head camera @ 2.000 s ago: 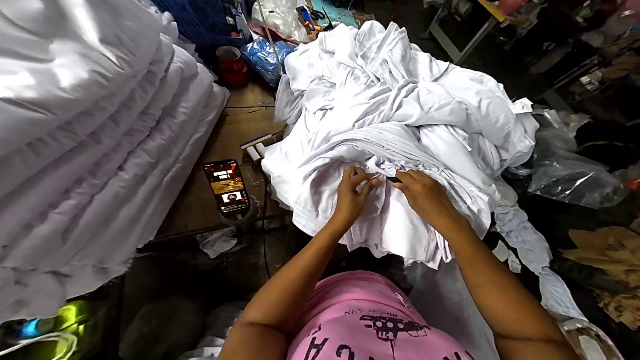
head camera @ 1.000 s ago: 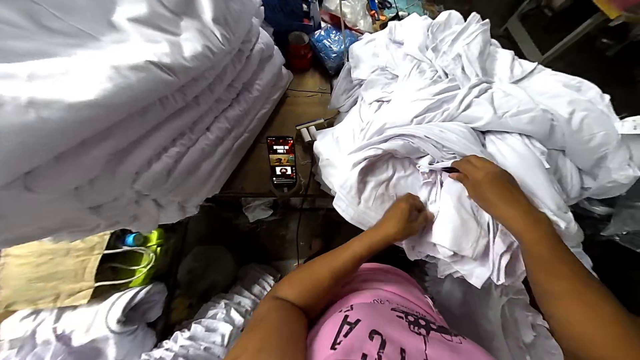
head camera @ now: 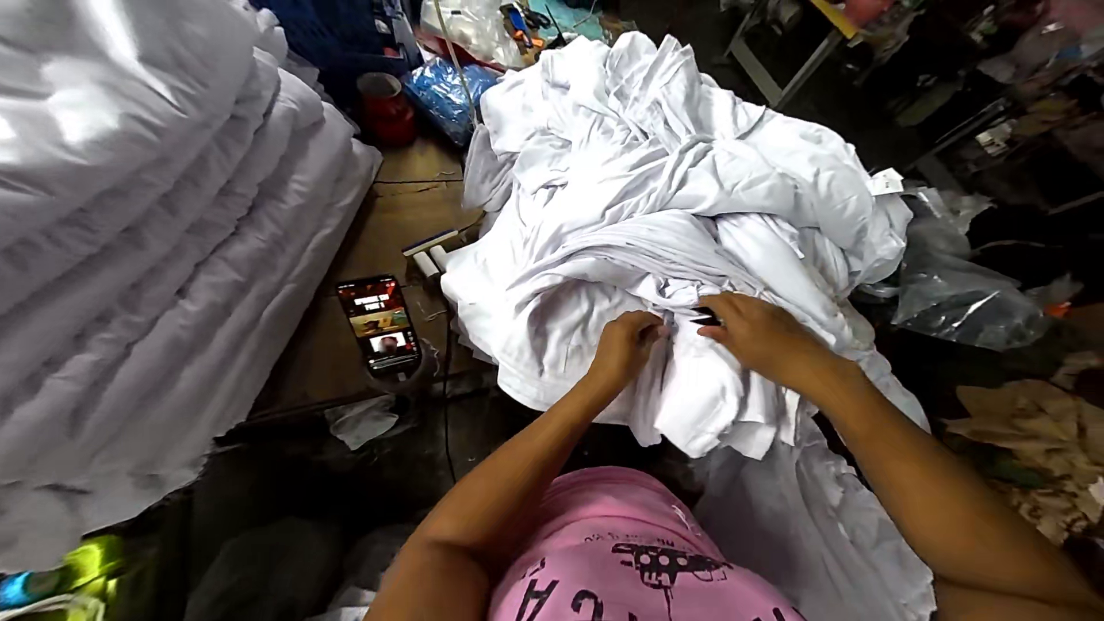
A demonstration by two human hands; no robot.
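Note:
A large heap of white fabric (head camera: 655,172) lies in front of me. At its near edge my left hand (head camera: 628,343) pinches a fold of the cloth between thumb and fingers. Just to the right, my right hand (head camera: 755,335) holds a small dark tool (head camera: 705,316) against the cloth; its type cannot be told, as the fingers cover most of it. A narrow gap separates the two hands. Loose ends of the fabric hang down over the near side, towards my pink shirt.
A tall stack of white cloth (head camera: 164,224) rises at the left. A lit phone (head camera: 379,326) stands on the wooden table (head camera: 345,371), near white cylinders (head camera: 427,263). Behind are a red container (head camera: 386,110) and a blue plastic bag (head camera: 448,93). Clear plastic (head camera: 957,293) lies at right.
Since one second ago, my left hand has moved up the cloth, closer to my right hand. My right hand still holds the dark tool. The view has swung back to the right.

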